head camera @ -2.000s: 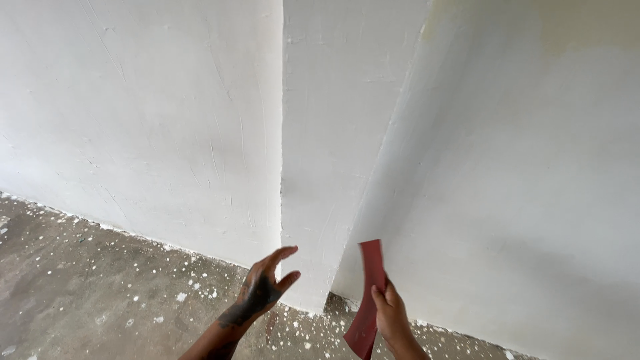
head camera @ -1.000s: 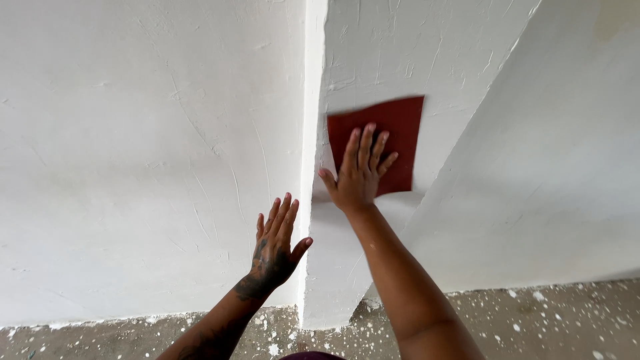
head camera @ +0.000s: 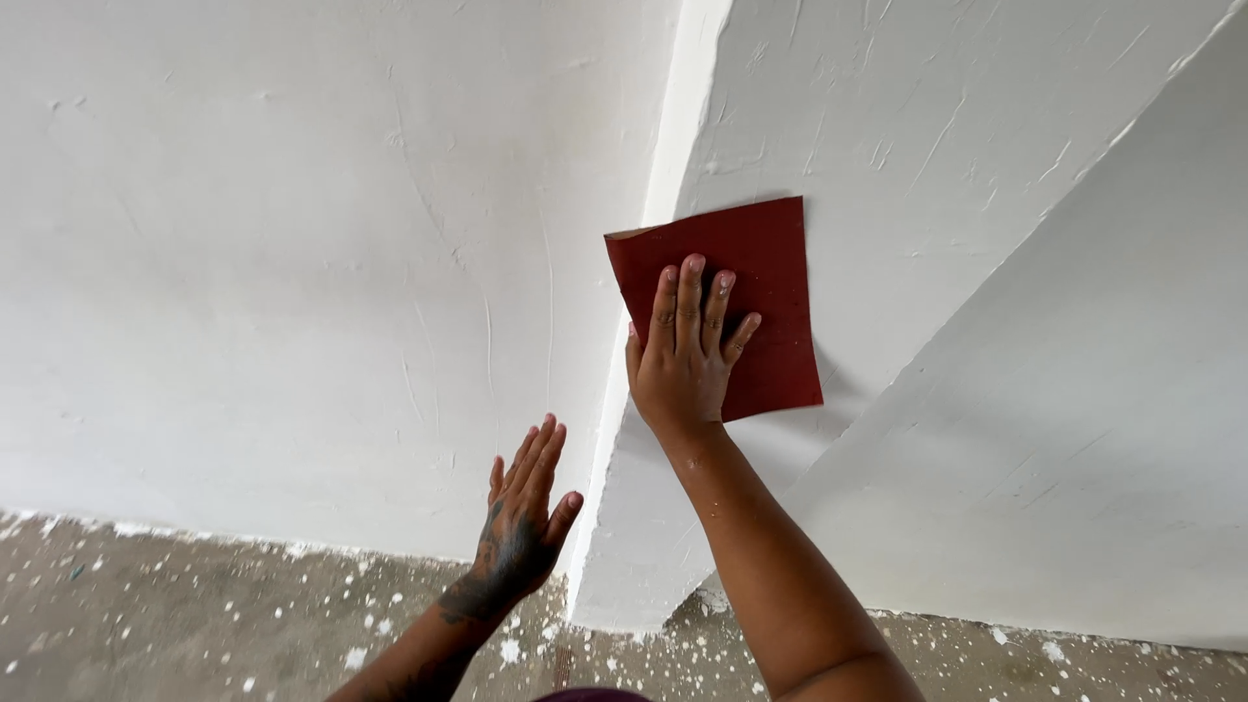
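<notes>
My right hand (head camera: pixel 687 356) lies with its fingers spread on a sheet of dark red sandpaper (head camera: pixel 770 292), flat against the front face of a white plastered column (head camera: pixel 877 185). The sheet's upper left corner lifts and curls past the column's left edge. Lower left, my left hand (head camera: pixel 522 517) holds nothing; its fingers point up and its thumb is apart, near the white wall (head camera: pixel 322 273) beside the column. Whether it touches the wall cannot be told.
To the right of the column another white wall section (head camera: pixel 1092 419) runs down to the floor. The concrete floor (head camera: pixel 273 624) is spotted with white flecks. Raised ridges and trowel marks show on the plaster.
Two seconds ago my right hand held the sheet, bent, low beside the column; one second ago it was flat under my palm on the column. Since then the sheet has come to overlap the column's left edge.
</notes>
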